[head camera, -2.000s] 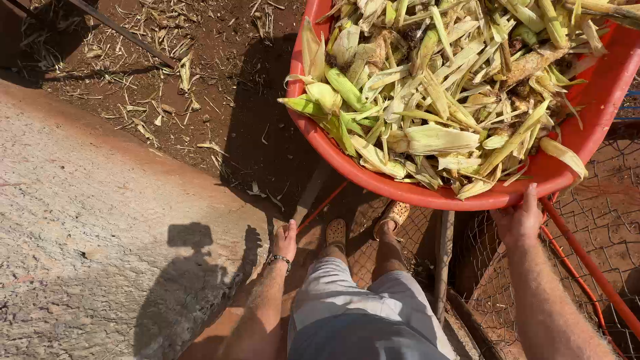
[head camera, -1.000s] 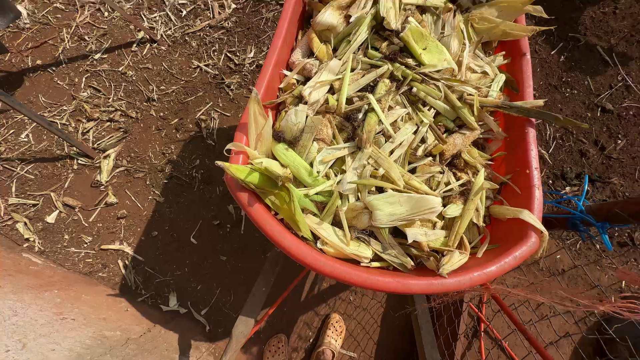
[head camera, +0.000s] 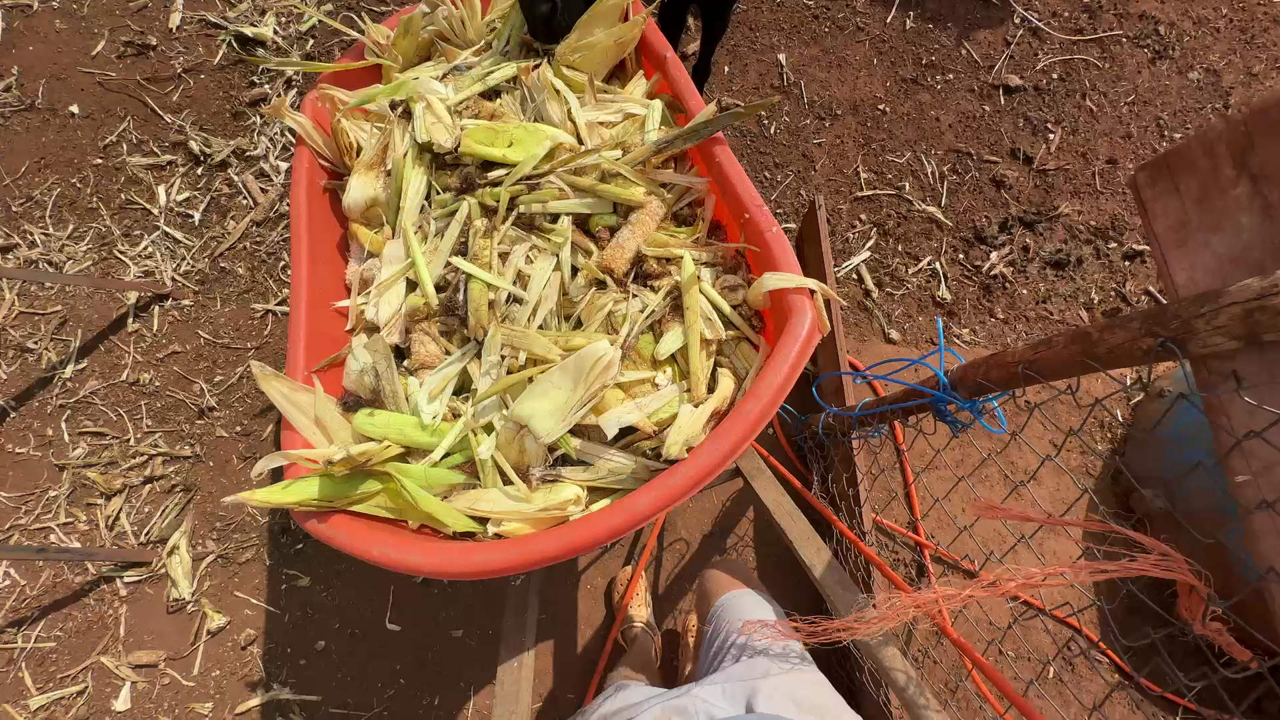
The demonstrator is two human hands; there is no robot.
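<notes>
A red wheelbarrow tub (head camera: 560, 550) stands in front of me, heaped with corn husks (head camera: 560, 390) and corncobs (head camera: 632, 237). Some husks hang over its rim at the left and right. Two wooden handles (head camera: 800, 540) run from beneath the tub toward my body. Neither of my hands shows in the head view now. At the top, the dark head of an animal (head camera: 550, 15) reaches over the husks, only partly in view.
Wire mesh fencing (head camera: 1030, 480) with a wooden pole (head camera: 1100, 345), blue twine (head camera: 940, 395) and frayed orange netting (head camera: 1000, 590) lies close on the right. Red soil strewn with dry husks (head camera: 180, 560) is at the left, with thin metal bars (head camera: 80, 553).
Both my hands were in view two seconds ago, the right at the tub's rim; neither shows now. The animal's head has come into view at the top. The view has shifted right.
</notes>
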